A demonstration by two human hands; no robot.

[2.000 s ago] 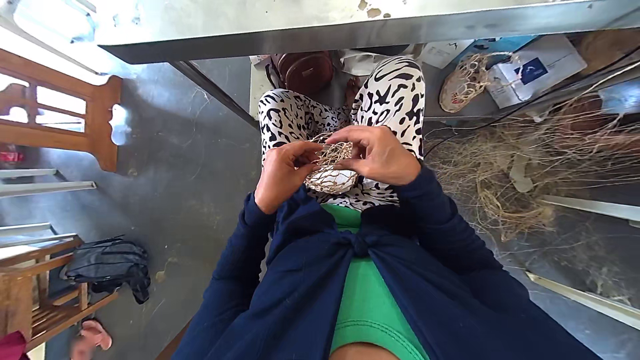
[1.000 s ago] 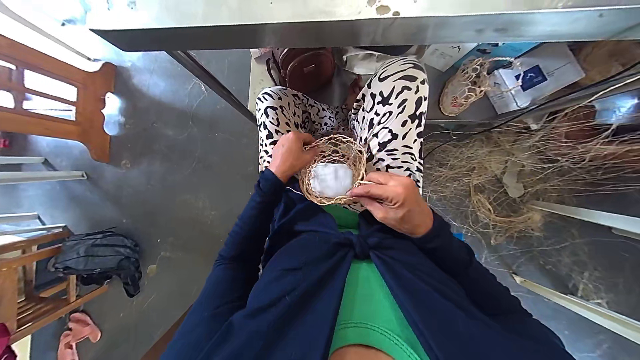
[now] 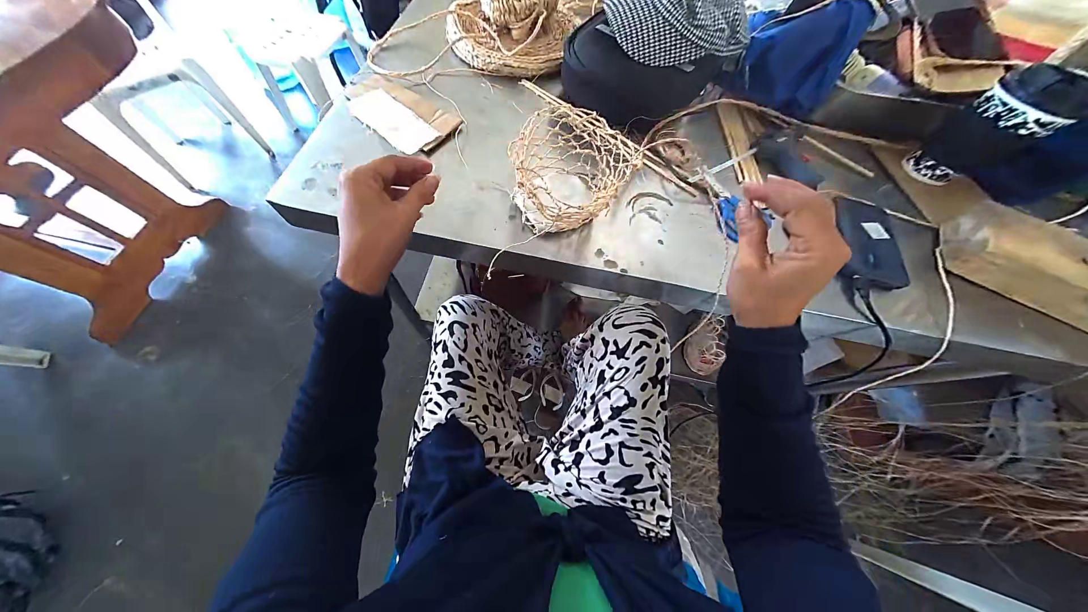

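A netted basket of tan plant-fibre cord (image 3: 578, 166) lies tilted on the metal tabletop (image 3: 476, 212), with something white in its lower part. To its left, my left hand (image 3: 382, 217) is raised over the table's edge, thumb and forefinger close together; whether a thin strand is between them cannot be told. On the right, my right hand (image 3: 786, 251) has thumb and fingertips pinched on a thin fibre cord, which hangs below the hand. Just behind that hand lie blue-handled scissors (image 3: 729, 217), partly hidden by it.
Folded card (image 3: 399, 119), a coiled fibre piece (image 3: 510, 38), a black bag with a checked cap (image 3: 671, 30) and wooden strips (image 3: 739, 140) lie on the table. A dark device (image 3: 871, 242) with a cable sits at right. Loose fibres (image 3: 952, 476) are below; a wooden chair (image 3: 102, 195) stands left.
The basket, held in both hands over the lap a second ago, now lies on the table. Both hands have moved forward and apart. The view has tilted up to the tabletop.
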